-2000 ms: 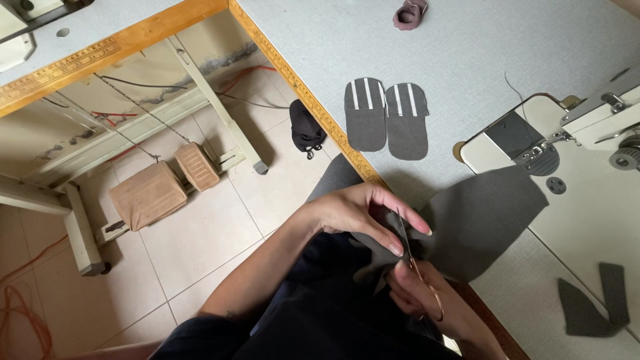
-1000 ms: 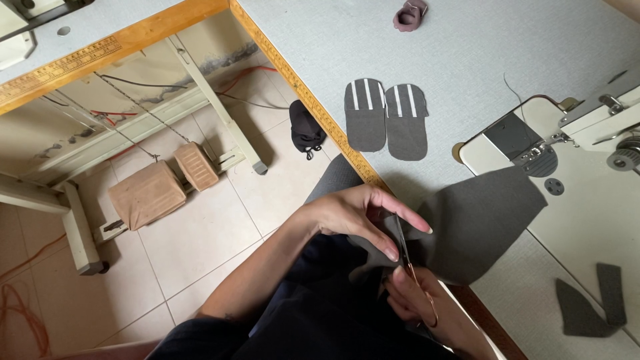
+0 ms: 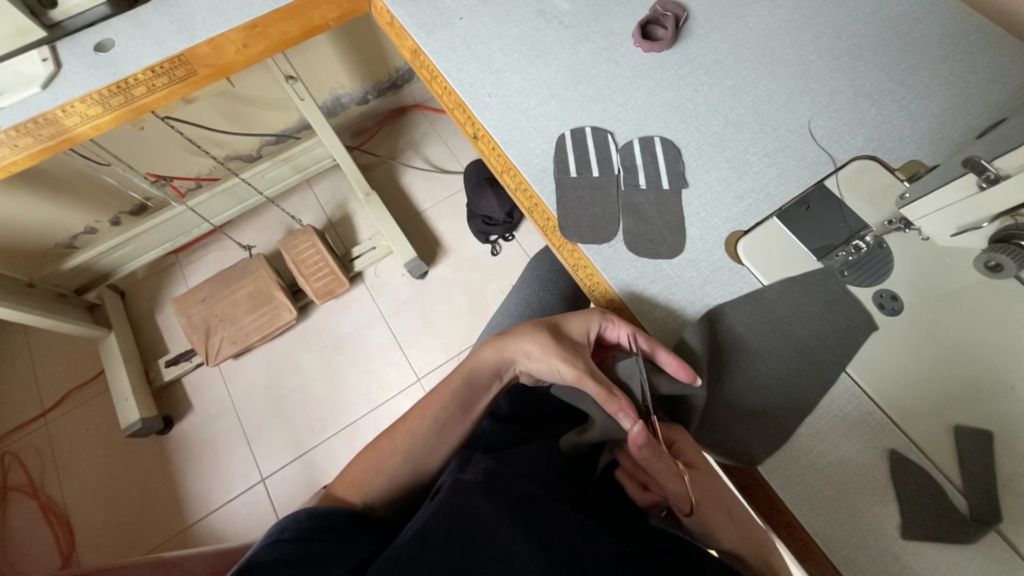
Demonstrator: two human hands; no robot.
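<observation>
My left hand (image 3: 580, 352) holds the bunched end of a dark grey cloth piece (image 3: 788, 360), with thumb and forefinger spread around it. The cloth's wide part lies on the table toward the sewing machine. In my right hand (image 3: 668, 472) is a pair of scissors (image 3: 644, 380) with coppery handles; the blades point up between my left thumb and forefinger, over the cloth. Whether the blades are apart is hard to tell. Two rounded grey fabric pieces with white stripes (image 3: 588, 208) lie side by side near the table's ruler edge.
An industrial sewing machine (image 3: 944, 216) stands at the right, with grey fabric scraps (image 3: 936, 504) below it. A mauve ring-shaped object (image 3: 660, 28) lies at the top. A yellow ruler strip (image 3: 472, 136) borders the table (image 3: 768, 72). Covered foot pedals (image 3: 236, 308) and a black bag-like item (image 3: 490, 204) are at floor level.
</observation>
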